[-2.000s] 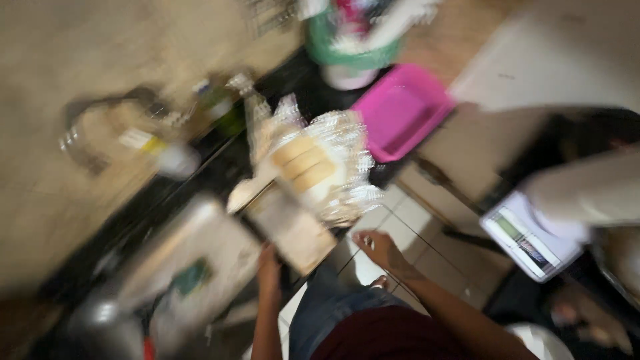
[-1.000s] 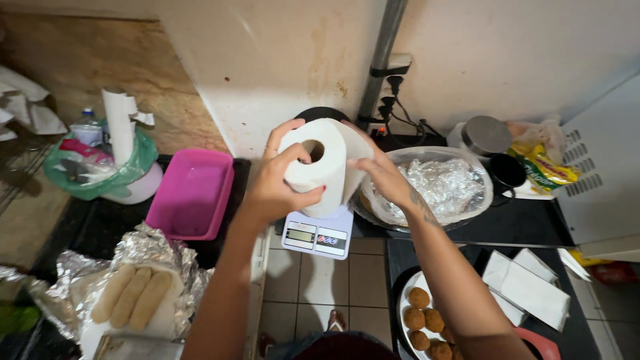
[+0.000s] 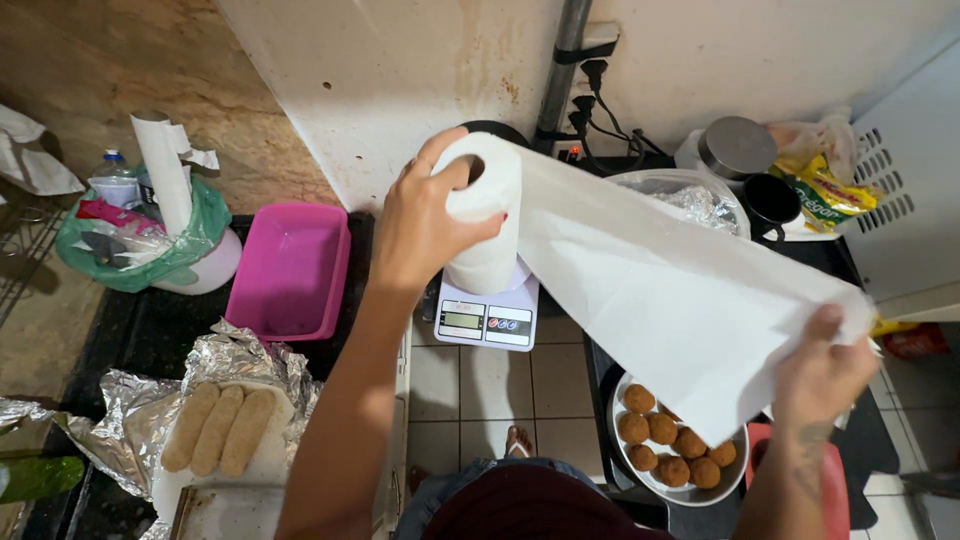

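Observation:
My left hand (image 3: 431,210) grips the paper towel roll (image 3: 487,225), its thumb and fingers around the top near the core hole. Behind and below the roll is a white digital kitchen scale (image 3: 487,315). A long sheet of paper towel (image 3: 652,285) stretches from the roll to the right, its far end held in my right hand (image 3: 821,371). The sheet hangs over part of a round metal pan (image 3: 739,480) with several browned breaded balls (image 3: 662,429) in it. Part of the pan and the scale's top are hidden.
At left are a pink plastic basin (image 3: 289,270), a bin with a green bag (image 3: 199,247), and breaded rolls (image 3: 217,427) on a plate with aluminium foil (image 3: 142,427). At the back right are a foil-filled plastic bowl (image 3: 724,202), a black mug (image 3: 771,201), and plugs with cables (image 3: 596,75).
My right hand has moved away from the roll to the right, drawing out a long sheet of paper towel. My left hand still holds the roll.

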